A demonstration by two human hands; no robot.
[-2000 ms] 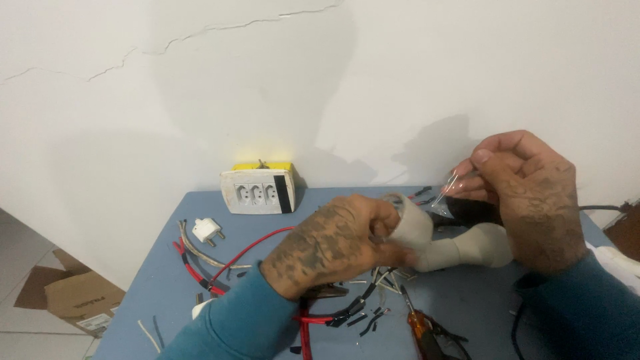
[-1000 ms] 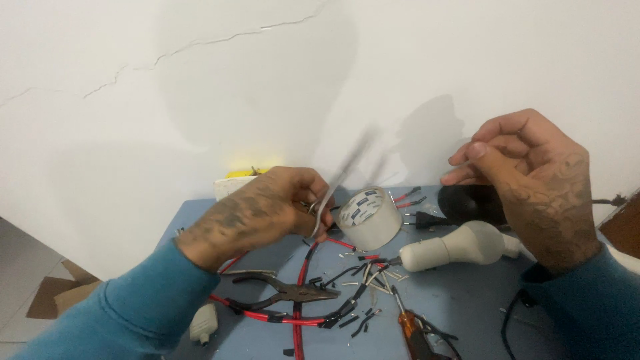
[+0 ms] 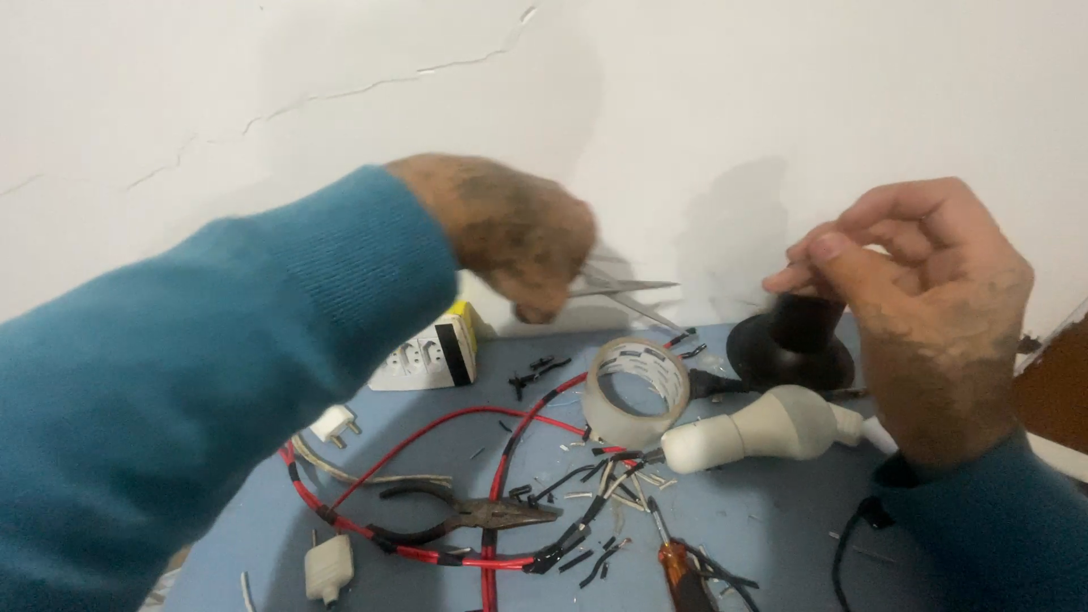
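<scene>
My left hand (image 3: 510, 238) is raised over the back of the table, closed on a pair of metal scissors (image 3: 625, 289) whose blades stand apart and point right. On the right, my right hand (image 3: 926, 297) pinches something small and clear between thumb and fingertips, perhaps a bit of tape; it is hard to make out. Between and below the hands a roll of clear tape (image 3: 602, 416) rests on its side edge. An LED bulb (image 3: 795, 422) in a white socket (image 3: 701, 444) lies below my right hand, beside a black round-based object (image 3: 790, 353).
Combination pliers (image 3: 493, 513) lie across red and black wires (image 3: 501, 459). An orange-handled screwdriver (image 3: 678, 569), wire scraps (image 3: 608, 557), a white plug (image 3: 336, 423), another pale plug (image 3: 329, 568) and an outlet box (image 3: 425, 361) are on the blue table (image 3: 408, 586). The cracked wall stands behind.
My left hand has left the tape roll, taken hold of the scissors and moved up and right toward my right hand. The tape roll now rests on the table.
</scene>
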